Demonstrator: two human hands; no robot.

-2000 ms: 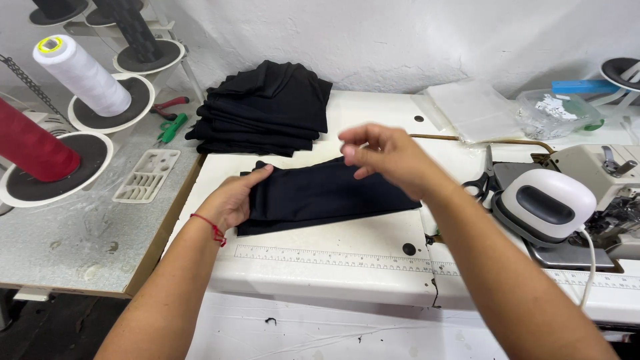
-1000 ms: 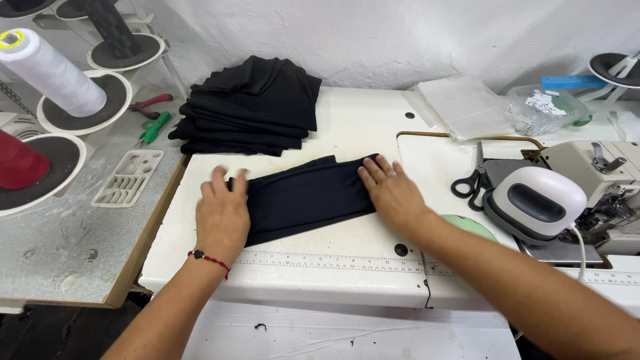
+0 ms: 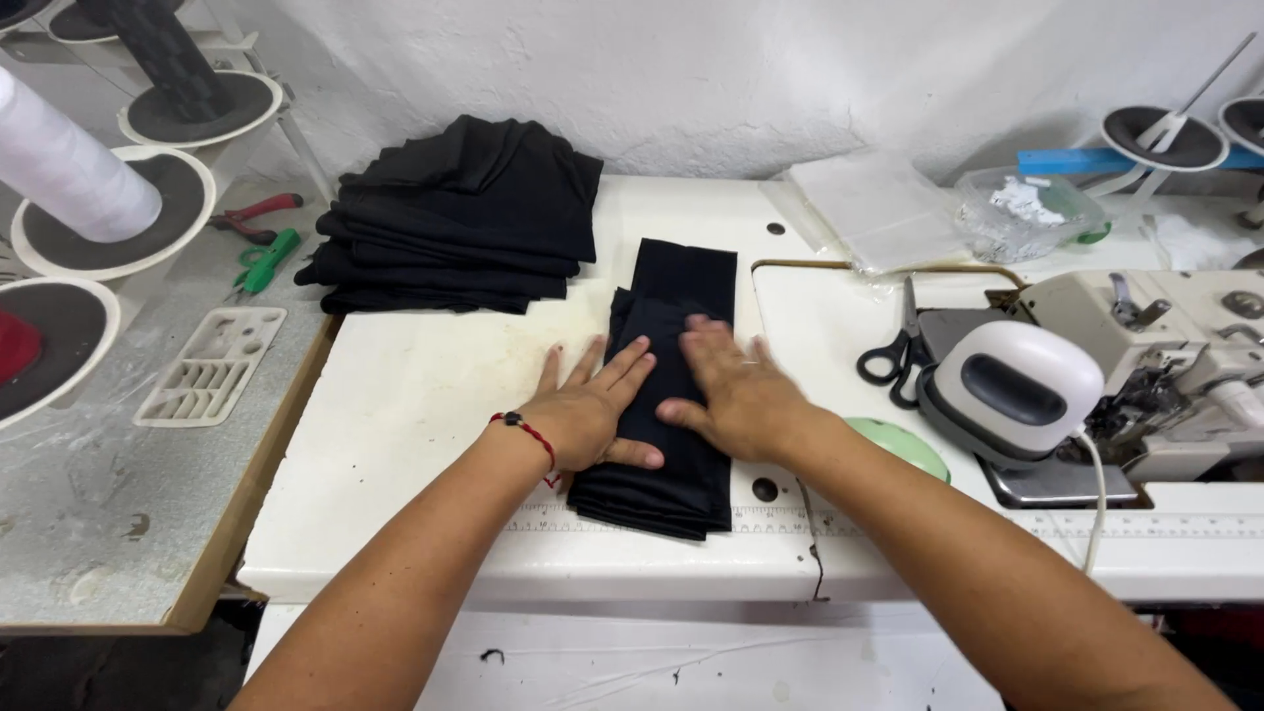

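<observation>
A folded black fabric piece [image 3: 683, 281] lies lengthwise away from me on the white sewing table [image 3: 415, 395], its near end over a printed ruler strip [image 3: 770, 520]. My left hand [image 3: 592, 405], with a red cord bracelet at the wrist, rests spread on its left edge. On its upper right part is my right hand [image 3: 736, 395], slightly blurred, fingers apart; whether it presses or hovers I cannot tell. Neither hand grips the cloth. Behind and to the left sits a stack of folded black fabric [image 3: 464, 217].
To the right are black-handled scissors [image 3: 904, 346], a white mini heat press [image 3: 1017, 390], a green object [image 3: 899, 446] and an overlock sewing machine [image 3: 1165, 365]. Plastic bags [image 3: 874, 212] lie at the back. Thread cones, green snips [image 3: 267, 262] and a plastic tray [image 3: 212, 367] occupy the left side.
The folded black fabric lay crosswise in the earlier frames; now it points away from me and looks narrower. My hands have come closer together over it.
</observation>
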